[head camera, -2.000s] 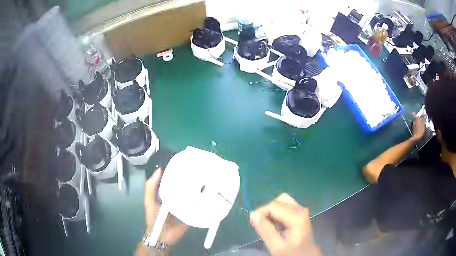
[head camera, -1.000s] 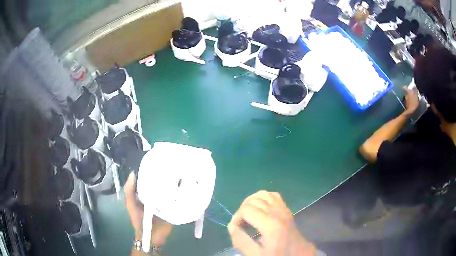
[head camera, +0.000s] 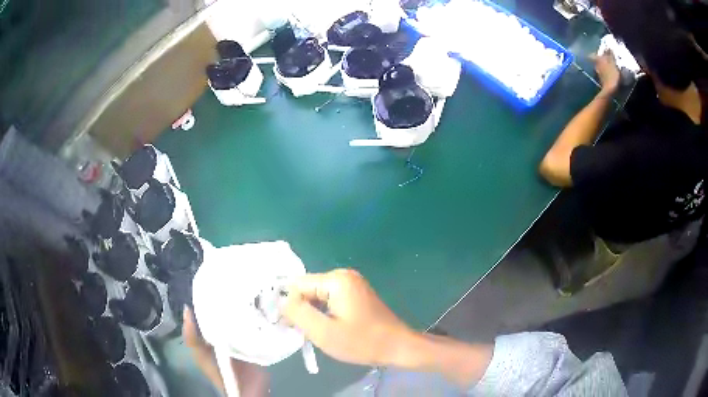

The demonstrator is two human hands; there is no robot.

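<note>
A white camera unit (head camera: 241,264) is held up at the lower left, its rounded-octagonal white base towards me and two white sticks pointing down. My left hand (head camera: 203,353) holds it from behind and below, mostly hidden by the unit. My right hand (head camera: 341,314) is at the centre of the base, thumb and fingertips pinched by a small pale part (head camera: 271,301). The part is blurred and partly covered by the fingers, so I cannot tell what it is.
Black-fronted white units (head camera: 120,256) stand in rows at the left. More units (head camera: 404,112) lie at the back by a blue tray (head camera: 563,70) of white pieces. A thin strand (head camera: 413,172) lies on the green bench (head camera: 310,186). A person (head camera: 621,155) works at the right.
My right hand has moved left from beside the unit onto the base's centre. The view has shifted, so the bench items appear higher and further left.
</note>
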